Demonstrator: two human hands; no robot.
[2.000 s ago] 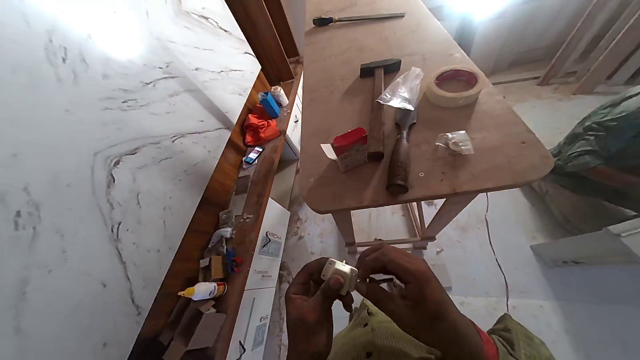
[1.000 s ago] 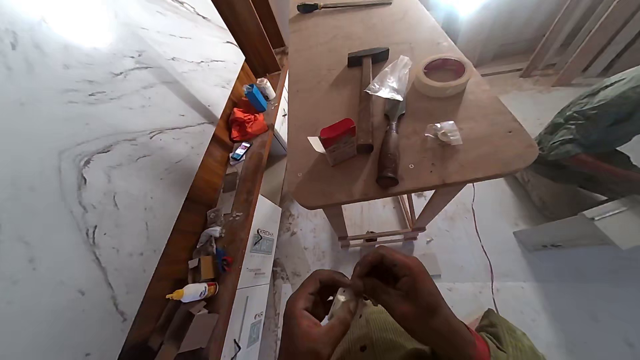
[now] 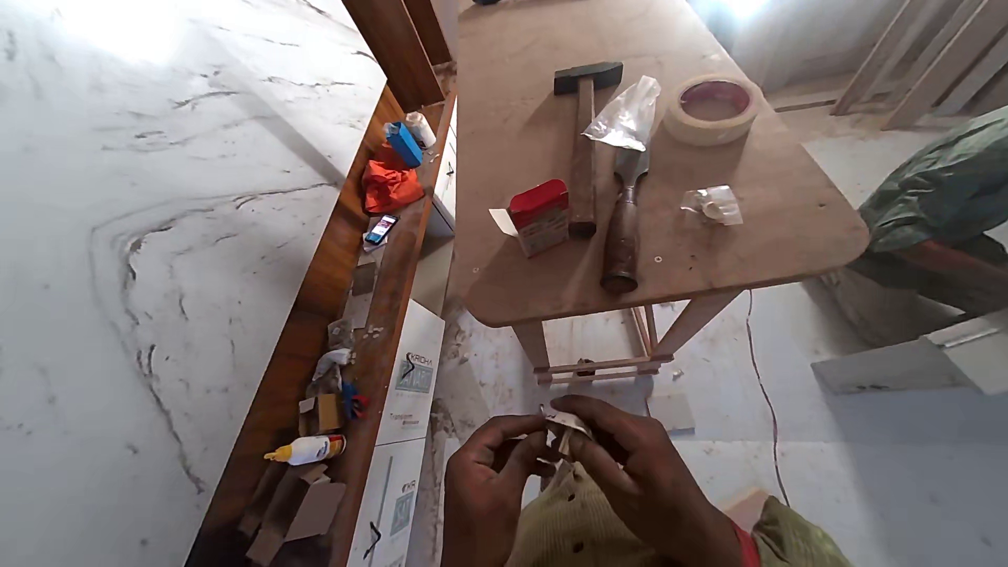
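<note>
A small whitish object (image 3: 568,425) is pinched between both hands in front of my chest; the fingers cover much of it, and its kind cannot be told. My left hand (image 3: 496,472) grips its left side, where a tiny thin piece shows at the fingertips. My right hand (image 3: 630,465) holds it from the right with thumb and forefinger. Beyond the hands, a wooden table (image 3: 504,291) bears a hammer (image 3: 583,157), a wood-handled chisel (image 3: 622,236) partly under a clear plastic bag (image 3: 628,114), a red and white carton (image 3: 540,216), a masking tape roll (image 3: 711,110) and a small plastic packet (image 3: 713,206).
On the left a wooden ledge (image 3: 394,315) holds an orange cloth or bag (image 3: 391,185), a phone (image 3: 382,229), a glue bottle (image 3: 311,450) and cardboard pieces (image 3: 315,508). At the right is another person (image 3: 945,205). A cable (image 3: 760,378) lies on the floor.
The whitish object, broad side visible two seconds ago, is now turned and more covered by my fingers. The view has shifted slightly.
</note>
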